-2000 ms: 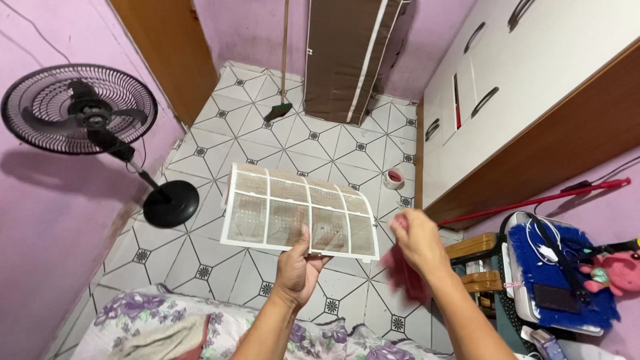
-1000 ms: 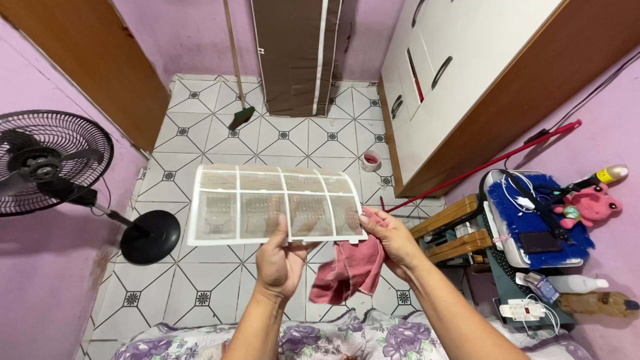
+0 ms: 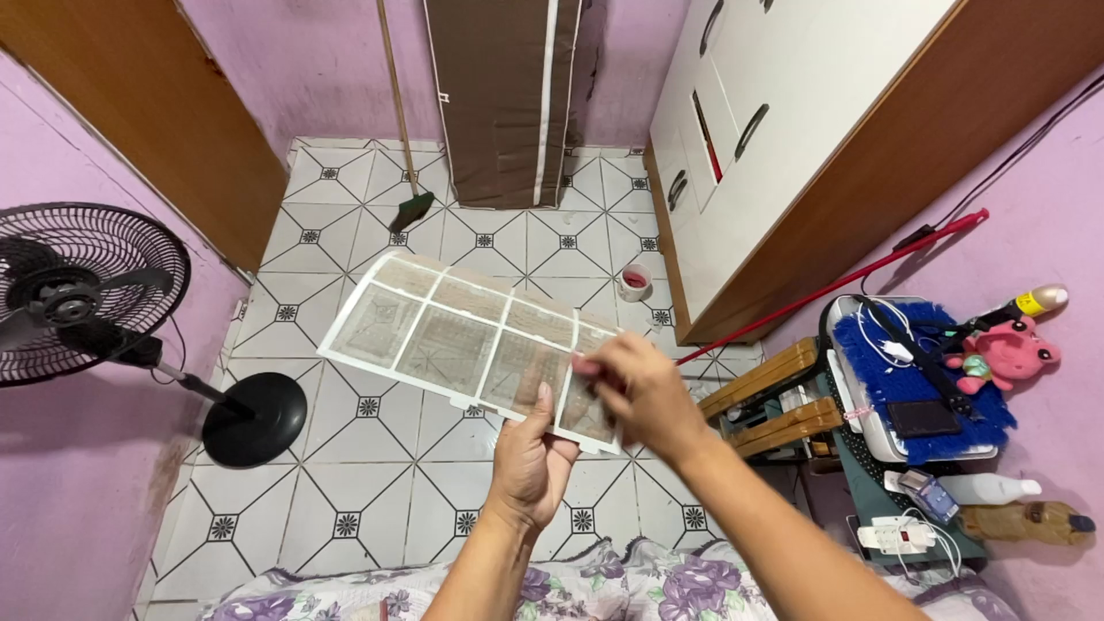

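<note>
A white-framed mesh air filter (image 3: 448,336), curved along its far side, is tilted down toward the right above the floor. My left hand (image 3: 536,457) grips its near edge, thumb on top and fingers beneath. At the filter's right end is my right hand (image 3: 642,392), blurred, with its fingers closed on a pink cloth (image 3: 586,366). Only a small part of the cloth shows between the fingers; the hand hides the rest.
A black pedestal fan (image 3: 254,420) stands left. Beyond are a broom (image 3: 412,211), a brown fabric wardrobe (image 3: 500,103) and a white cup (image 3: 634,283). Right are a white cabinet (image 3: 742,198), a red pole (image 3: 828,289) and a cluttered small table (image 3: 862,492). Floral bedding (image 3: 552,586) lies nearest.
The filter has tilted down to the right. The pink cloth hung loosely below the filter's right corner; now it is mostly bunched in my right hand over that end.
</note>
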